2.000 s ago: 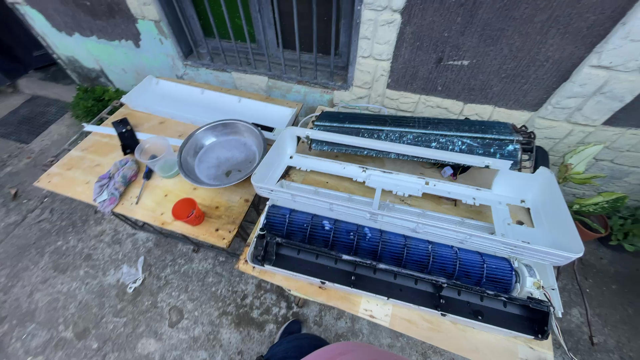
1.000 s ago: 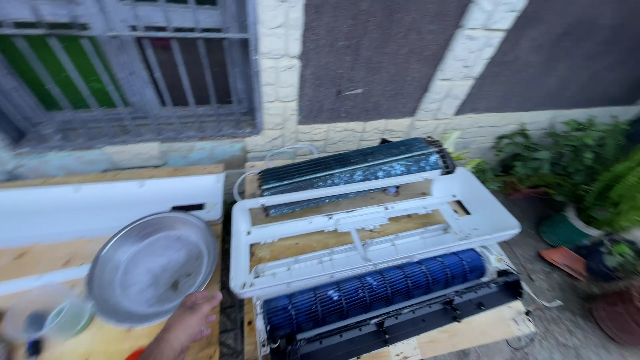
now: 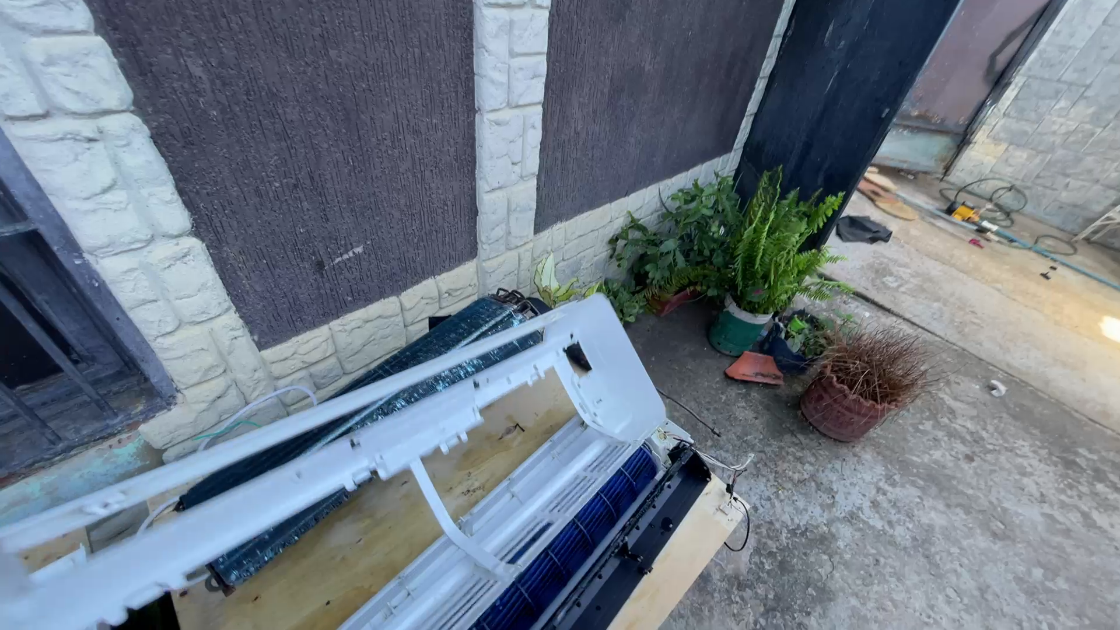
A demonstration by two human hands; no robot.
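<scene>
Neither of my hands shows in the head view. The white plastic front frame of a split air conditioner [image 3: 385, 442] slants across the lower left, its near left end blurred and tilted up toward the camera. Behind and partly under it lies the finned evaporator coil [image 3: 350, 394]. In front, the blue cross-flow fan [image 3: 573, 547] sits in the black lower casing [image 3: 639, 556], with loose wires at its right end. A plywood tabletop [image 3: 678, 560] bears these parts.
Beyond the table's right end stand a green pot [image 3: 739, 328] with a fern, a terracotta shard [image 3: 754, 368] and a reddish-brown pot [image 3: 844, 407] of dry stems. A textured wall [image 3: 306, 175] runs behind the table. Cables and a hose lie farther right.
The view has swung right and come closer to the frame. The hand seen near the metal basin one second ago is out of view. The white frame's left end now stands raised.
</scene>
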